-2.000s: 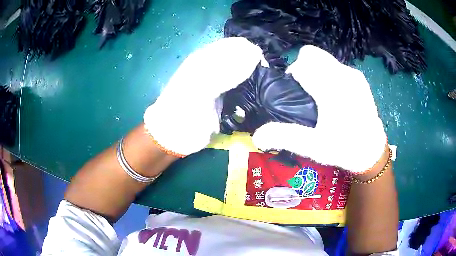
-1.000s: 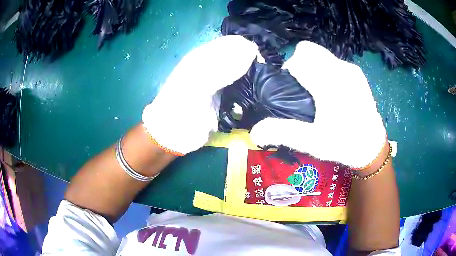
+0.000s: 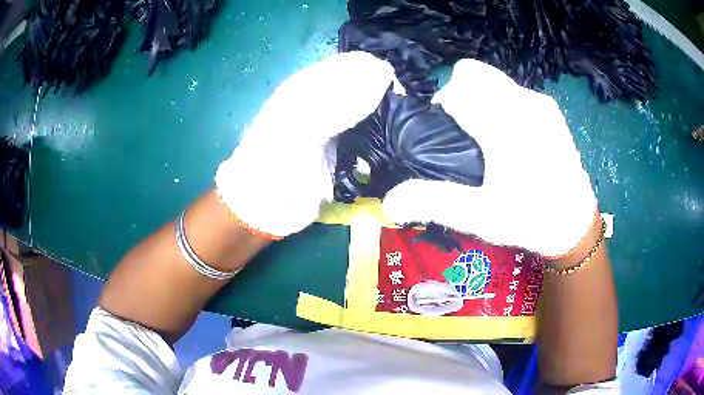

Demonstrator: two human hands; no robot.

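Observation:
My left hand, in a thick white glove with an orange-edged cuff, grips the left side of a glossy black pleated piece. My right hand, gloved the same, grips its right side. The piece is held above the far edge of a red printed card. A small opening with something pale in it shows at the piece's lower left. Glare on the gloves hides finger detail. A pale oval lies on the card, with a thin pale stick beside it.
Yellow tape frames the card on the green table. A large heap of black pleated pieces lies beyond my hands. Smaller black bunches lie at the upper left and left edge. A brown box edge shows at the lower left.
Both hands and the piece have shifted very slightly up and to the left. The grip looks the same.

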